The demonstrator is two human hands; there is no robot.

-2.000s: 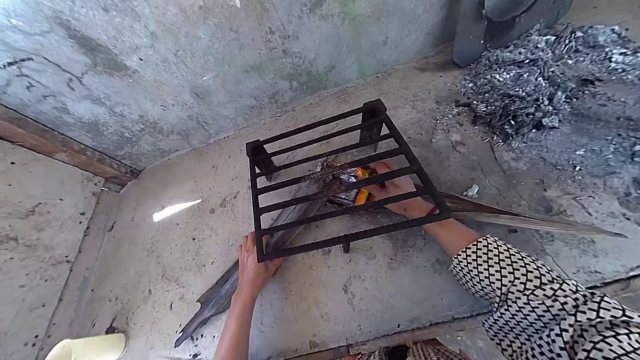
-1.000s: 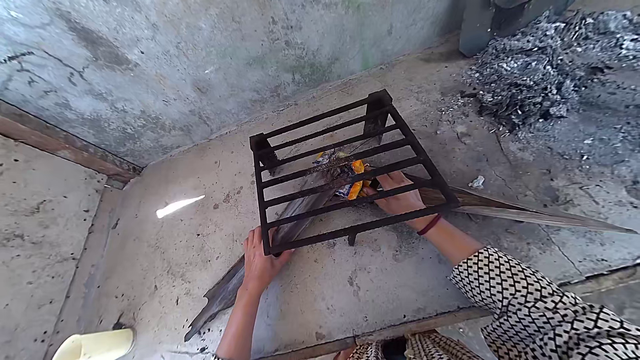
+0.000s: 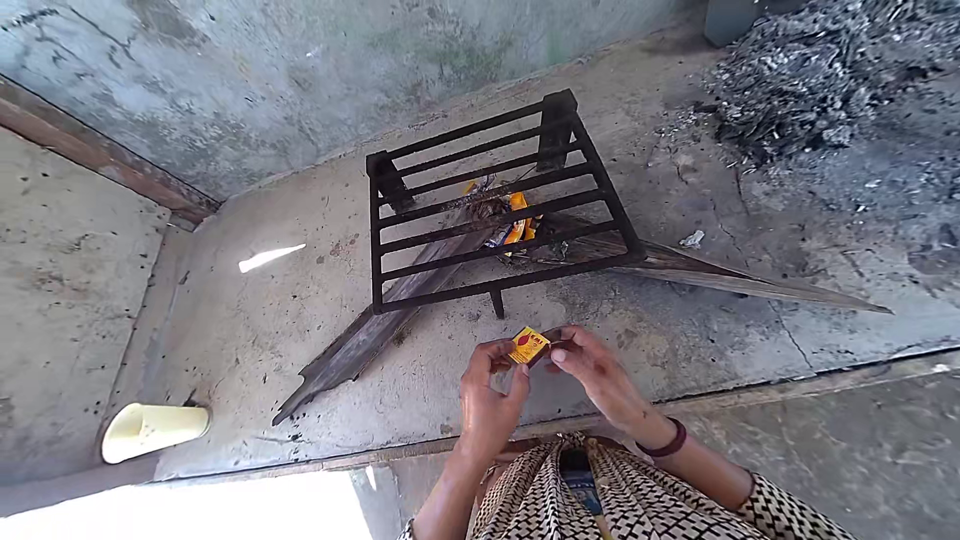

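Between finger and thumb, my left hand [image 3: 491, 390] grips a small yellow matchbox [image 3: 529, 346]. The fingers of my right hand [image 3: 596, 371] are pinched at the box's right end; whether they hold a match cannot be told. Beyond both hands a blackened metal grate [image 3: 495, 217] stands on short legs on the concrete. Under its bars lie crumpled yellow wrappers [image 3: 519, 217] with a clump of dry fibre [image 3: 487, 208]. A weathered piece of wood [image 3: 352, 349] runs from under the grate to the lower left, and a dry, pointed woody piece [image 3: 720, 281] extends to the right.
A heap of grey ash and charred bits [image 3: 817, 82] lies at the upper right. A pale yellow plastic cup [image 3: 154, 430] lies on its side at the lower left. The concrete wall [image 3: 360, 60] rises behind the grate. The ledge's front edge [image 3: 810, 380] runs close to my body.
Both hands have moved from the grate toward my body. My right hand was under the bars by the wrappers, and my left hand was at the near left corner. The matchbox is now visible.
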